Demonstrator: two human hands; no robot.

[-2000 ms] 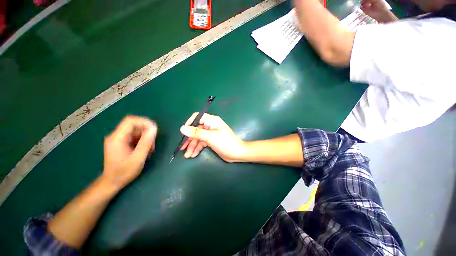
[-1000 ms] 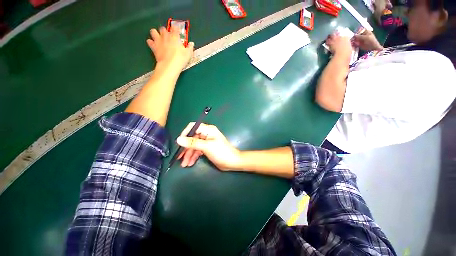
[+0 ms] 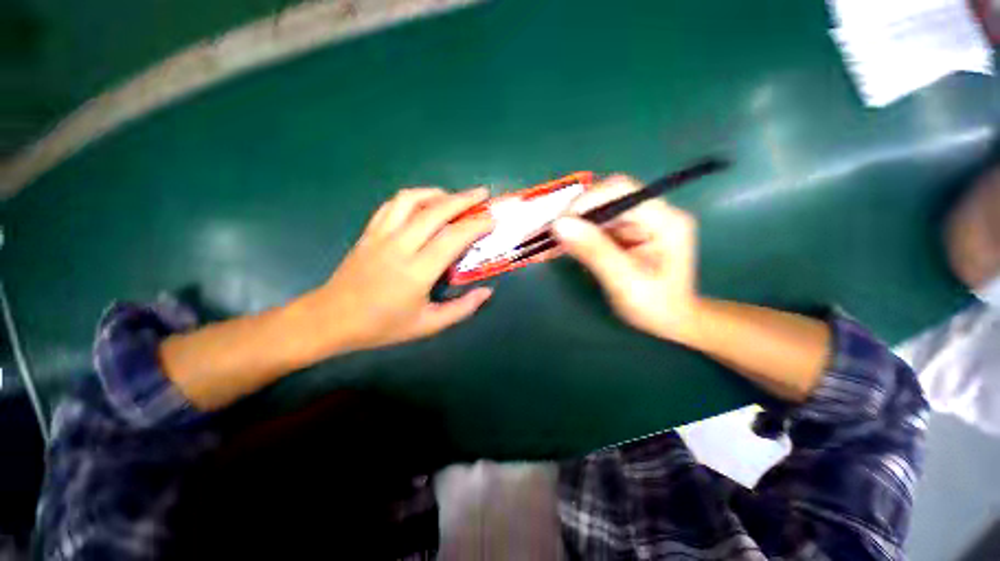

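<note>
An open handheld unit (image 3: 521, 227) with an orange-red housing and a washed-out white inside lies tilted on the green worktop in front of me. My left hand (image 3: 411, 263) holds its left end, with fingers over the far edge and the thumb near the close edge. My right hand (image 3: 641, 258) holds black tweezers (image 3: 669, 182) like a pen at the unit's right end. The tweezer points reach over the unit's near side. The picture is blurred, and I cannot tell whether the points grip anything.
The dark green worktop (image 3: 329, 142) has a pale curved strip (image 3: 208, 68) at the far left. White paper sheets (image 3: 912, 46) lie at the top right. Part of another person's arm (image 3: 976, 230) shows at the right edge.
My left hand has come back from the pale strip with a unit, now in front of me. My right hand has brought the tweezers over it. The view has turned left.
</note>
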